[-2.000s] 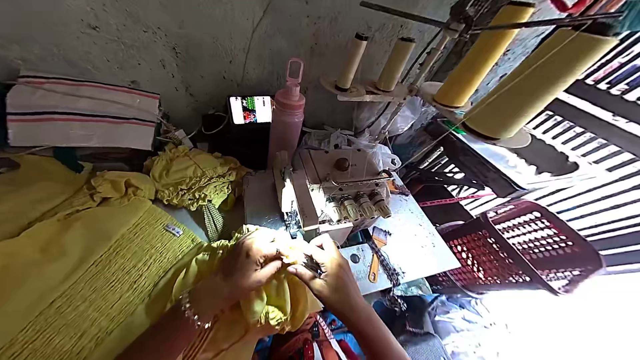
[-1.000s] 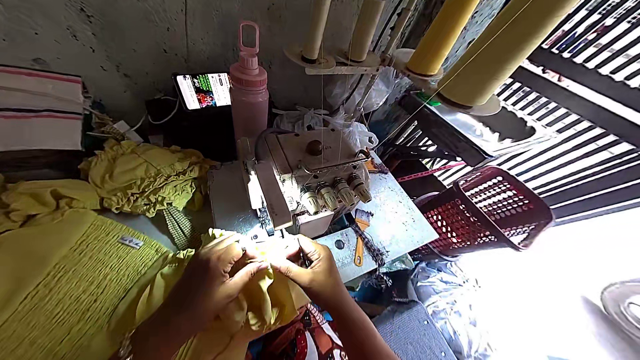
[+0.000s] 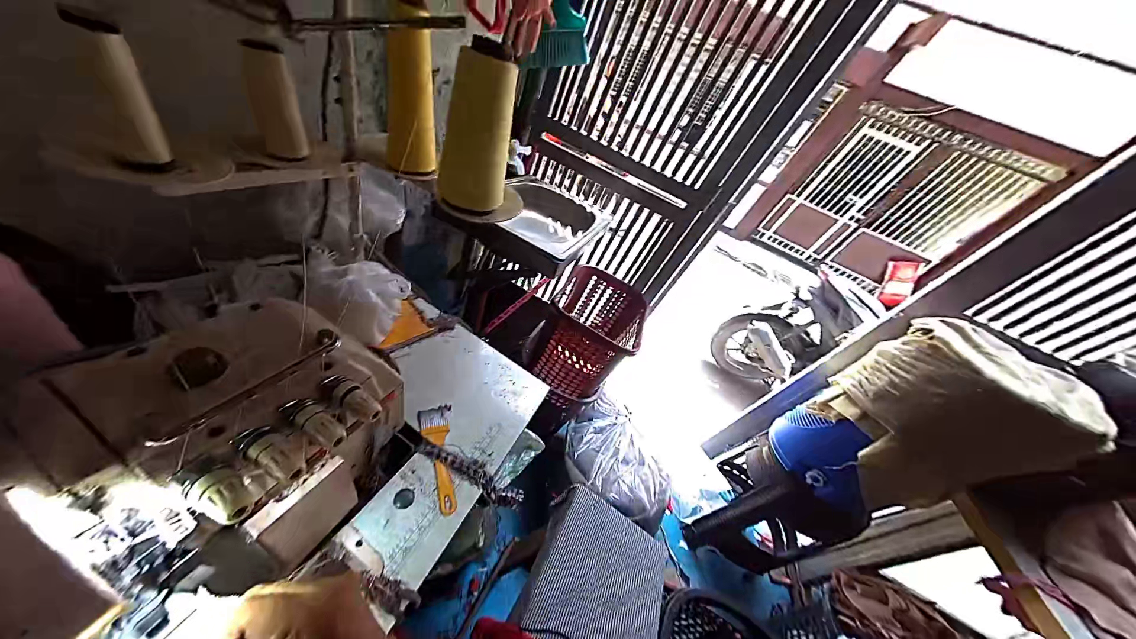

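My right hand (image 3: 306, 611) seems to be the blurred, brightly lit shape at the bottom left edge; its fingers and anything in it cannot be made out. It is just below the cream overlock sewing machine (image 3: 217, 382), whose needle area is glaring white. My left hand is out of view. An orange-handled brush (image 3: 441, 461) lies on the machine's white table plate (image 3: 475, 390), across a dark fuzzy strip (image 3: 470, 469). Yellow thread cones (image 3: 479, 129) and paler cones (image 3: 280, 106) stand on the thread stand above.
A maroon plastic basket (image 3: 590, 333), a filled clear bag (image 3: 621, 457) and a grey ribbed surface (image 3: 593, 564) are right of the machine. Beyond are a metal sink (image 3: 555, 222), a barred gate (image 3: 621, 151), a motorcycle (image 3: 772, 342) and a blue motor housing (image 3: 816, 448). Fingers, apparently another person's (image 3: 530, 25), show at top.
The view has swung strongly right. Both hands were together on yellow fabric at the machine; now the left hand, most of that fabric and the phone are out of frame.
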